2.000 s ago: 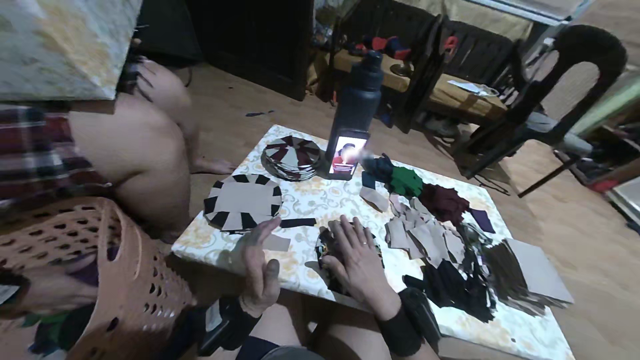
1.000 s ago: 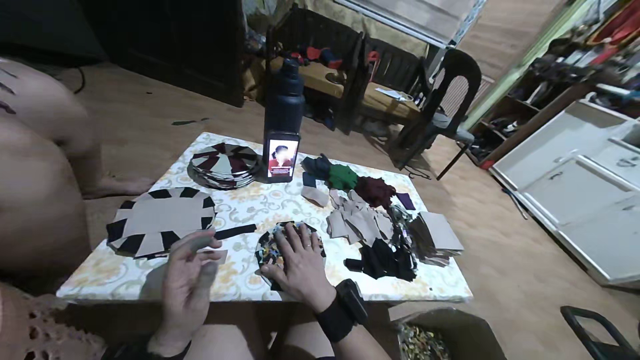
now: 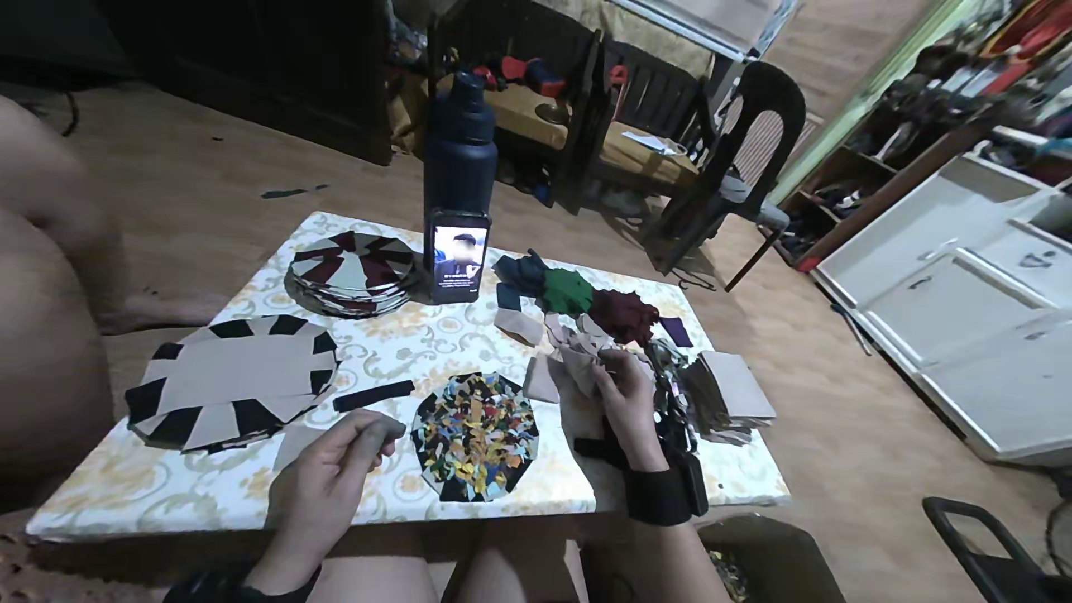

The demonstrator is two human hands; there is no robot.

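Observation:
Near the front of the low table, a round fabric piece covered in multicoloured scraps (image 3: 476, 435) lies flat between my hands. My left hand (image 3: 347, 456) is raised at its left with fingers curled; whether it holds something I cannot tell. A black fabric strip (image 3: 373, 395) lies just beyond that hand. My right hand (image 3: 624, 402) has its fingertips on a beige fabric piece (image 3: 579, 364) at the heap of beige pieces. Left of my left hand sit stacked beige rounds with black-and-beige edges (image 3: 243, 377). Behind them is a stack of maroon-and-white rounds (image 3: 353, 272).
A phone (image 3: 457, 258) leans on a dark blue bottle (image 3: 461, 155). Green cloth (image 3: 567, 291), maroon cloth (image 3: 624, 316) and a stack of beige sheets (image 3: 737, 385) lie to the right. A bin (image 3: 775, 553) stands below the front edge. Another person's bare leg (image 3: 50, 352) is at the left.
My right hand has left the scrap-covered round and moved right to the beige pieces, uncovering the round. My left hand's fingers have curled in. The view has shifted.

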